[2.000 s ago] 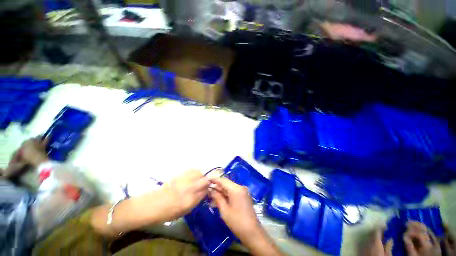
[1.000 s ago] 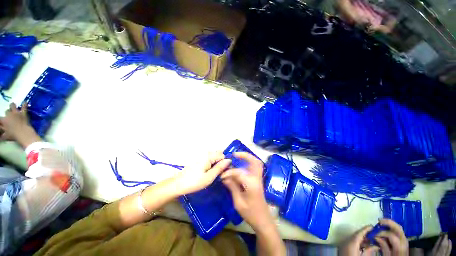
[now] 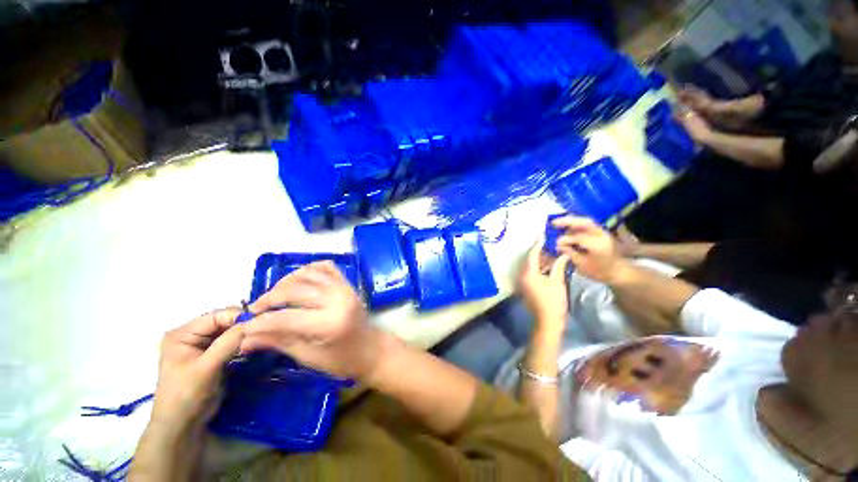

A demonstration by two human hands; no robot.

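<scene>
My left hand (image 3: 193, 362) and my right hand (image 3: 315, 315) meet at the fingertips and pinch a small piece of blue cord (image 3: 245, 315). Blue plastic cases lie under and behind my hands; the nearest one (image 3: 278, 409) lies flat below my right wrist, with its raised rim showing. Another case (image 3: 306, 259) shows partly behind my right hand. Knotted ends of blue cord (image 3: 118, 409) trail on the table left of my left hand. The fingertips hide most of the cord.
A short row of cases (image 3: 428, 268) lies right of my hands. A long blue bank of stacked cases (image 3: 405, 122) stands behind, with loose cords (image 3: 513, 184) before it. A cardboard box (image 3: 80, 146) is at far left. A person in a white shirt (image 3: 677, 377) works at right; another sits beyond.
The view has swung right, so the stack and box appear further left and the people at right show more. My hands stay together, fingertips now pinching the cord.
</scene>
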